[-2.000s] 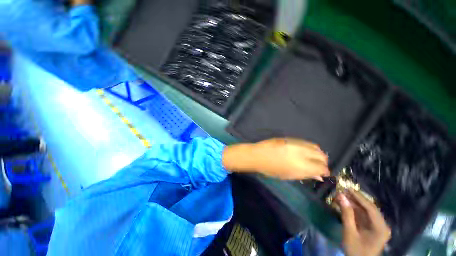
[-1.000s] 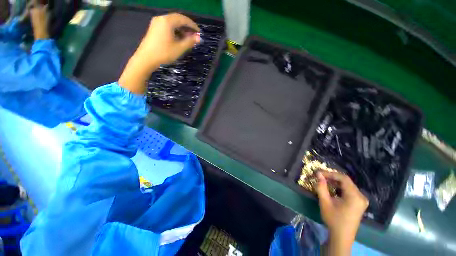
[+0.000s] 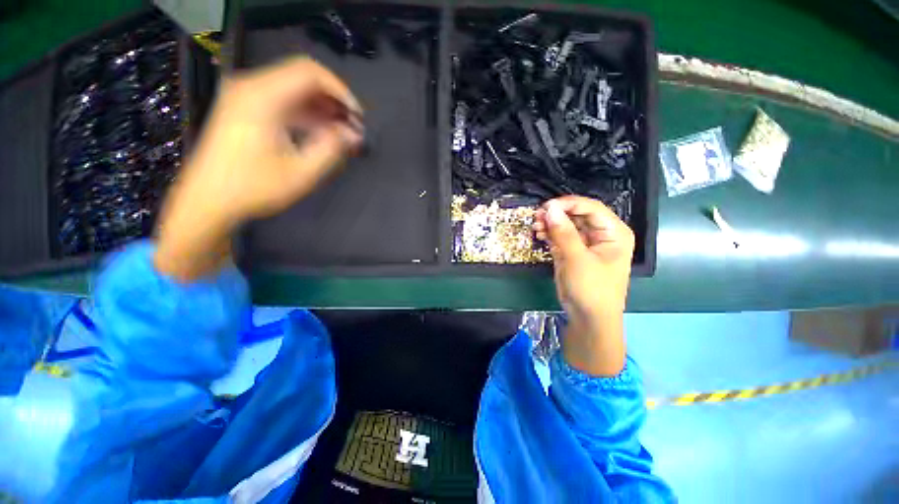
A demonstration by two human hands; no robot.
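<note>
The divided parts tray (image 3: pixel 446 148) lies in front of me. Its right compartment holds a loose heap of black plastic parts (image 3: pixel 540 118). Small gold-coloured metal pieces (image 3: pixel 493 232) are piled at its near-left corner. My right hand (image 3: pixel 591 246) is at the right edge of that pile, thumb and fingertips pinched together; whether a piece is between them is too small to tell. My left hand (image 3: pixel 261 148) is blurred, raised over the left compartment, fingertips together; I cannot tell if it holds anything. A few black parts (image 3: pixel 347 34) lie at that compartment's far edge.
A second parts tray (image 3: pixel 118 138) with shiny dark parts stands at left. On the green bench at right lie a clear bag (image 3: pixel 697 160), a bag of small parts (image 3: pixel 762 152) and a thin pale strip (image 3: pixel 726 226). Crumpled clear film (image 3: pixel 540 336) is near my lap.
The view has swung to the right and straightened. My left hand has moved from over the second tray to over the left compartment. My right hand stays at the metal pieces.
</note>
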